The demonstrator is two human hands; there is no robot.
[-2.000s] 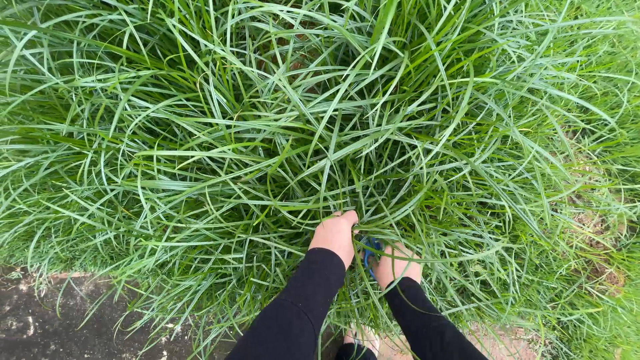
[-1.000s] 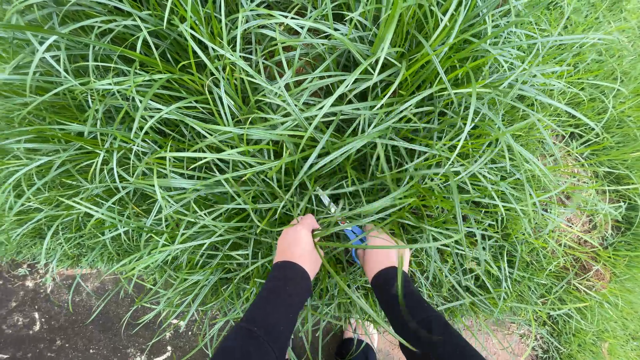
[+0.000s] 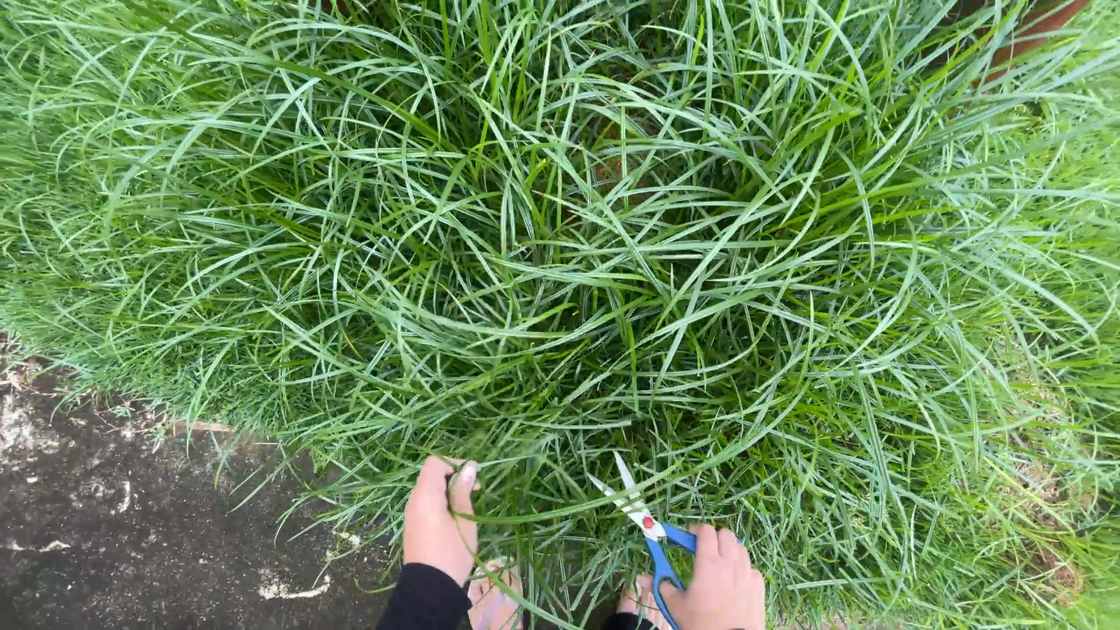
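Observation:
Long green grass blades (image 3: pixel 525 332) fill most of the head view. At the lower middle, my left hand (image 3: pixel 440 521) pinches a few blades between thumb and fingers, and they trail off to the right. My right hand (image 3: pixel 719 582) holds scissors (image 3: pixel 649 525) with blue handles and a red pivot, to the right of my left hand. The scissor blades stand apart, pointing up and left, with a grass blade crossing them. Part of the handle loops is hidden by my right fingers.
Dark, stained hard ground (image 3: pixel 175 534) lies at the lower left. My bare feet show at the bottom edge, the left foot (image 3: pixel 495 595) below the grass. A reddish-brown object (image 3: pixel 1037 35) is partly hidden at the top right. Dry, brownish grass (image 3: pixel 1046 490) lies at the right.
My hands have moved farther apart, the left one now well to the left of the scissors. The scissors show more fully, with their blades apart. The view has shifted.

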